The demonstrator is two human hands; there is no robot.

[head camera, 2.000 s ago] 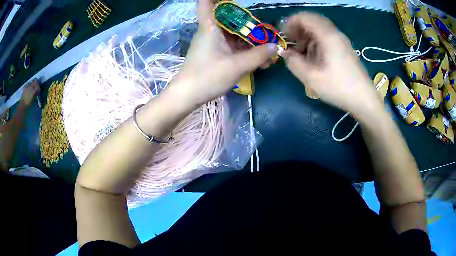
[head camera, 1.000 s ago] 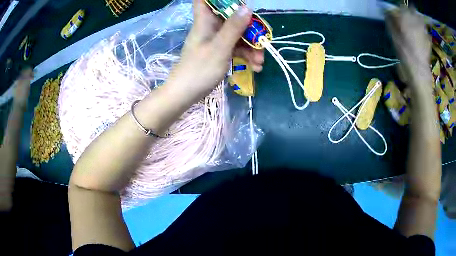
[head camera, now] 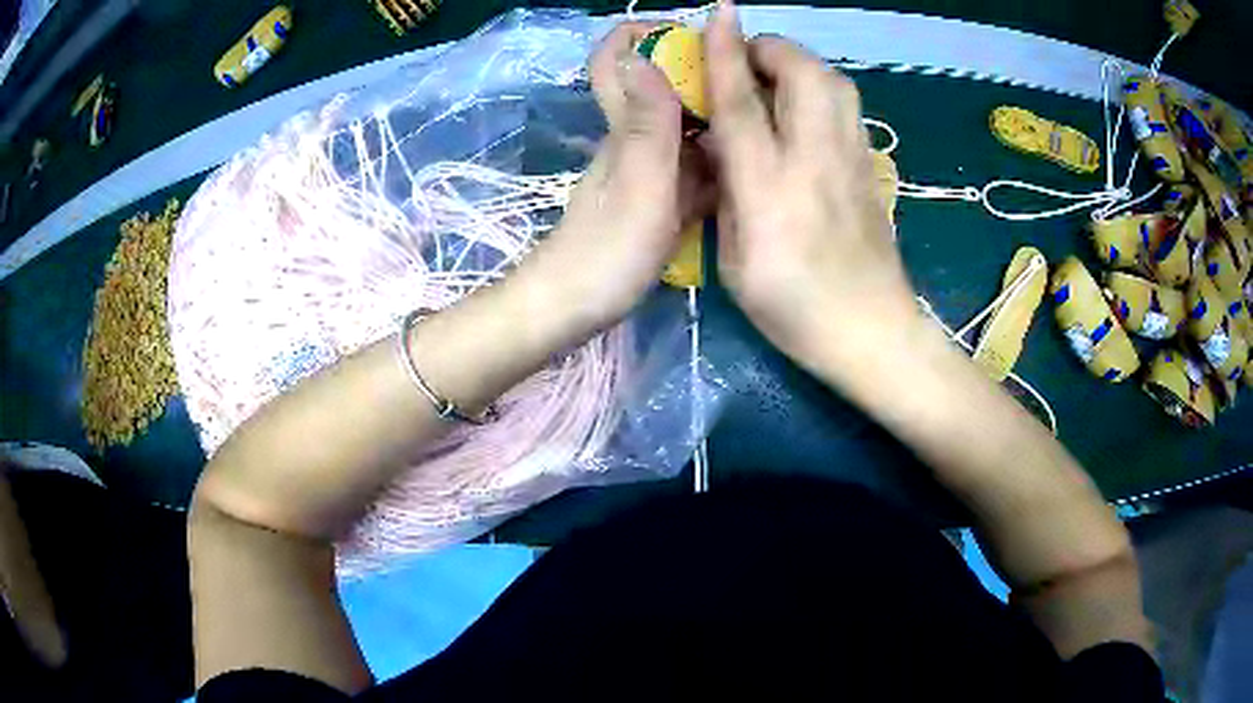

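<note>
My left hand (head camera: pixel 639 179) holds a yellow shell with a green edge of circuit board showing at the top centre. My right hand (head camera: pixel 797 179) presses a yellow cover (head camera: pixel 680 72) over the shell's open side. The fingers hide most of both parts and the join between them. A white cord shows above the hands. Another yellow piece (head camera: pixel 683 261) with a white cord running down lies just below my hands. A flat yellow cover (head camera: pixel 1011 319) with a looped white cord lies to the right.
A large bundle of white-pink cords (head camera: pixel 316 275) in a clear bag (head camera: pixel 660 398) lies at left. Small golden parts (head camera: pixel 131 330) are heaped beyond it. Blue-marked yellow units (head camera: pixel 1092 319) are heaped at right. A cover (head camera: pixel 1044 139) lies near them. A person's arm shows at lower left.
My right hand has come back from the right-hand heap to my left hand, bringing a yellow cover onto the shell. The circuit board is now mostly covered.
</note>
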